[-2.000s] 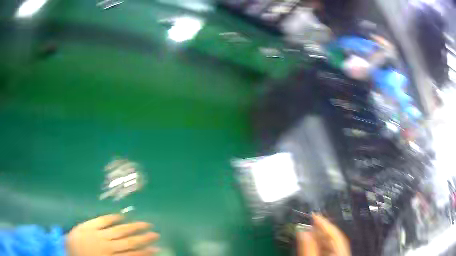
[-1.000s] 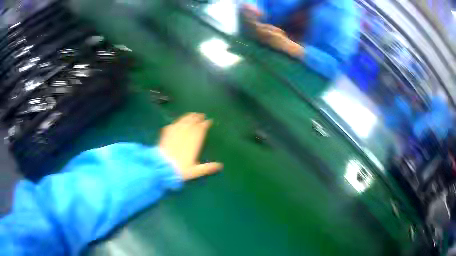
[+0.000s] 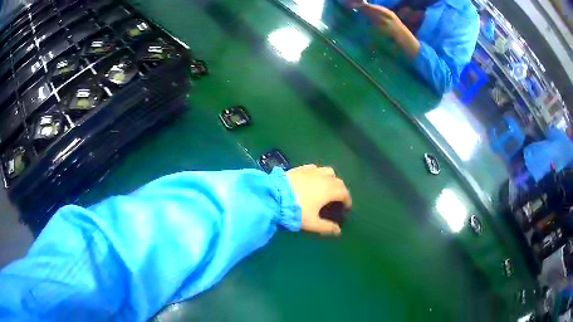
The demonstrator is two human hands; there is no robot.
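My left hand (image 3: 320,200), bare with a blue sleeve, reaches from the lower left over the green surface. Its fingers and thumb curl around a dark piece (image 3: 334,212), which looks like a watch housing; the fingers hide most of it. Another black housing (image 3: 273,160) lies just behind my wrist, partly covered by the cuff. Two more housings, one with a pale centre (image 3: 235,117) and one farther off (image 3: 198,68), lie in line beyond it. My right hand is not in view.
Stacked black trays (image 3: 113,132) stand at the left, with housings (image 3: 83,97) in the top pockets. Small units (image 3: 431,163) are spaced along the far belt at the right. Another person's blue-sleeved arm (image 3: 433,63) is at the top, beyond a long seam in the green surface.
The view has swung left from the clear bag and small-piece pile to the trays. Since one second ago, my left hand has reached farther right and its spread fingers have curled around the dark piece.
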